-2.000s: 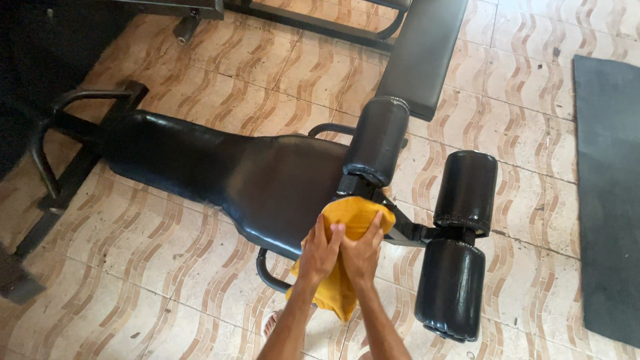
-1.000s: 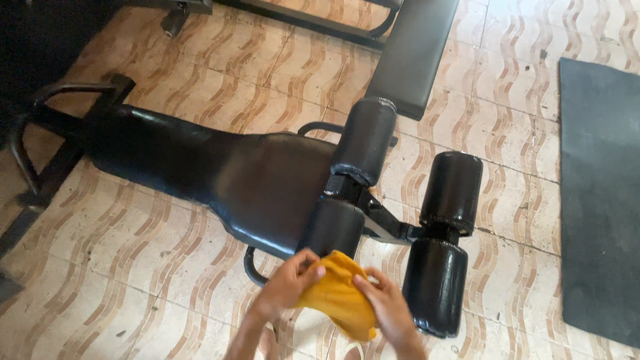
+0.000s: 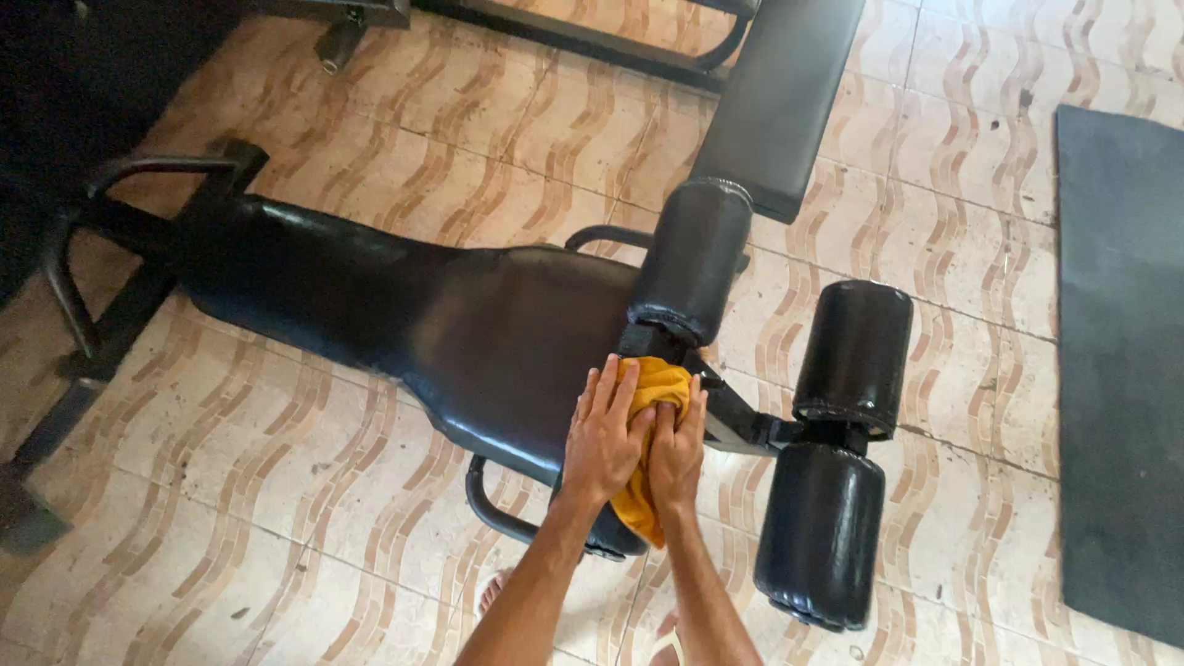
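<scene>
A yellow cloth [image 3: 659, 379] lies over the near foam roller [image 3: 615, 536] of a black padded exercise bench [image 3: 518, 342]. My left hand [image 3: 603, 444] presses flat on the cloth's left part, fingers pointing up toward the metal bracket between the rollers. My right hand [image 3: 675, 453] rests on its right side, thumb close to the left hand. The cloth's lower end hangs between my wrists. Beyond my fingertips is the upper roller [image 3: 694, 259], and to the right stand two more black rollers [image 3: 853, 356] on a metal arm. Most of the near roller is hidden.
Curved metal handles [image 3: 490, 509] stick out beside the bench seat. A second padded bench [image 3: 777, 102] stands at the top, with a steel frame [image 3: 573, 42] behind it. A dark mat [image 3: 1119, 370] lies on the tiled floor at right. My feet are below my forearms.
One second ago my hands held the cloth up by its edges, lower down, with the near roller showing. Now both hands press it onto that roller.
</scene>
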